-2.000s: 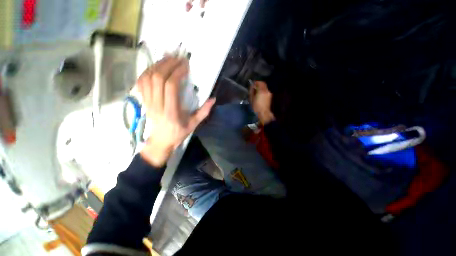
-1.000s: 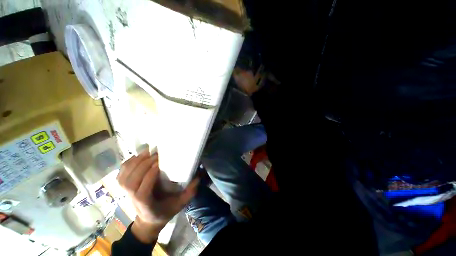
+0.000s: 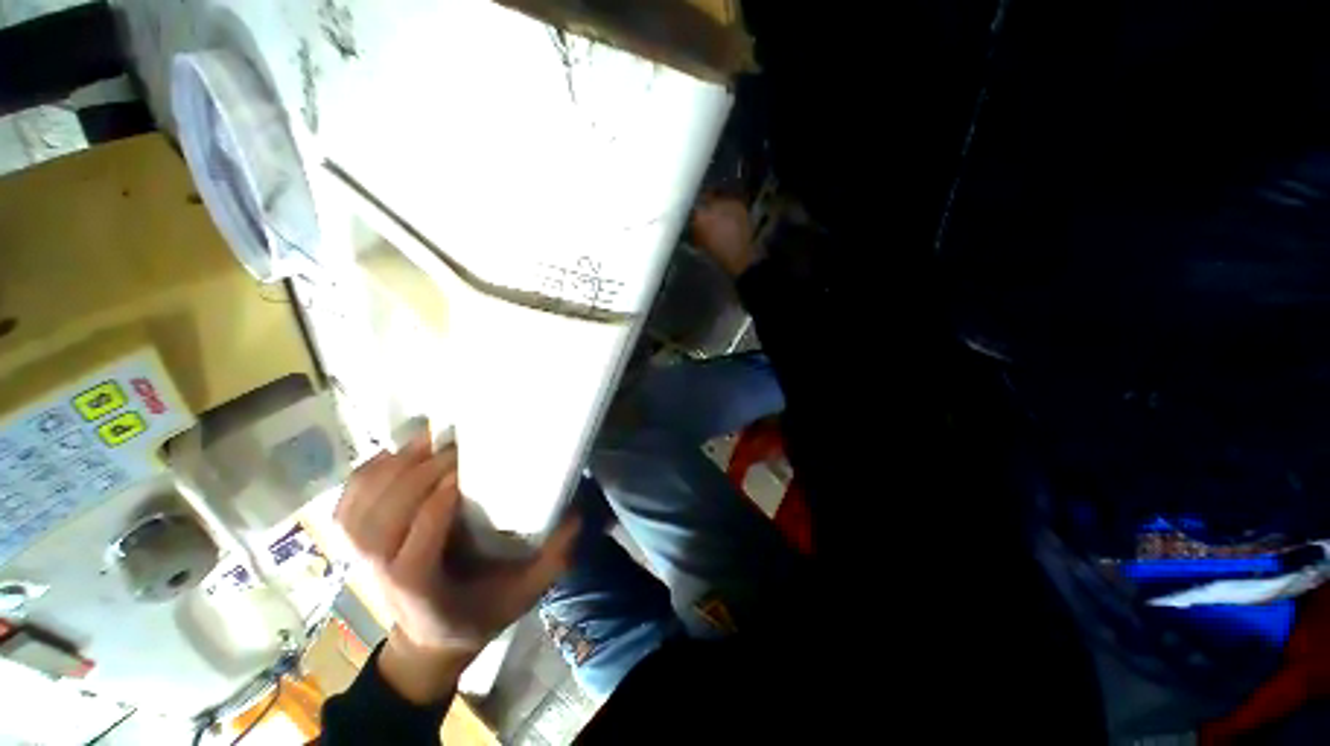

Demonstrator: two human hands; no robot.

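Observation:
My left hand [image 3: 445,547] is at the lower left of the view. Its fingers curl over the corner of the white table [image 3: 533,394], and its thumb lies along the front edge. No fabric shows in it. My right hand [image 3: 722,230] is small and dark, partly hidden below the table edge and beside dark cloth. Whether it holds anything cannot be told. The sewing machine head [image 3: 88,583], with a round knob [image 3: 164,558], stands beyond my left hand. The needle area is not clear.
A clear round container [image 3: 245,163] stands beside the yellowish machine body [image 3: 88,277]. Brown material [image 3: 664,32] lies at the table's top end. Jeans-clad legs [image 3: 671,503] are below the table. A bright blue item [image 3: 1211,619] and red cloth [image 3: 1291,692] lie at the lower right.
The view has turned and shifted. My left hand has gone from spread over the table by the blue scissors to curled at its edge. The scissors no longer show. The last second shows little change.

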